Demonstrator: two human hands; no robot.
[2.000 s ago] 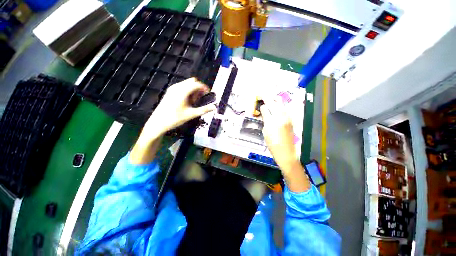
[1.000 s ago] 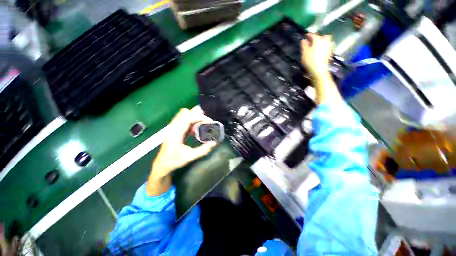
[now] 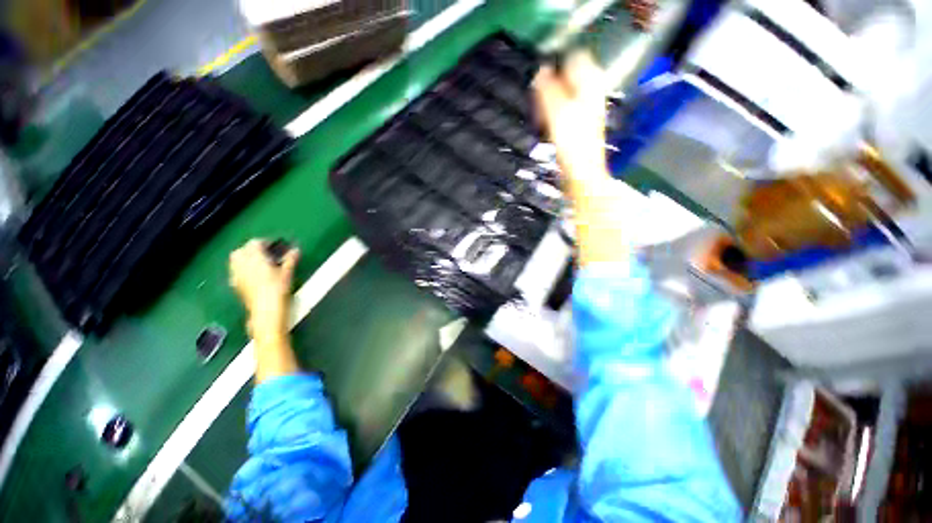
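My left hand (image 3: pixel 264 278) is over the green belt, its fingers closed around a small dark housing (image 3: pixel 278 249). My right hand (image 3: pixel 570 97) is at the far right corner of the black blister tray (image 3: pixel 429 153); it is blurred, and whether it holds anything cannot be told. White pieces (image 3: pixel 478 249) sit in the tray's near and right pockets. Another small dark housing (image 3: pixel 211 342) lies on the belt just nearer me than my left hand, and a further one (image 3: pixel 117 432) lies lower left.
A second black tray stack (image 3: pixel 143 194) stands on the belt at left. A cardboard stack (image 3: pixel 332 41) is at the top. The white press base (image 3: pixel 526 332) lies right of the tray, partly behind my right arm. The gold-orange press head (image 3: pixel 807 215) is at right, near blue columns (image 3: pixel 654 123).
My left hand has moved left and away from me with the housing, out over the belt. My right hand stays by the tray's far corner. The whole view has shifted.
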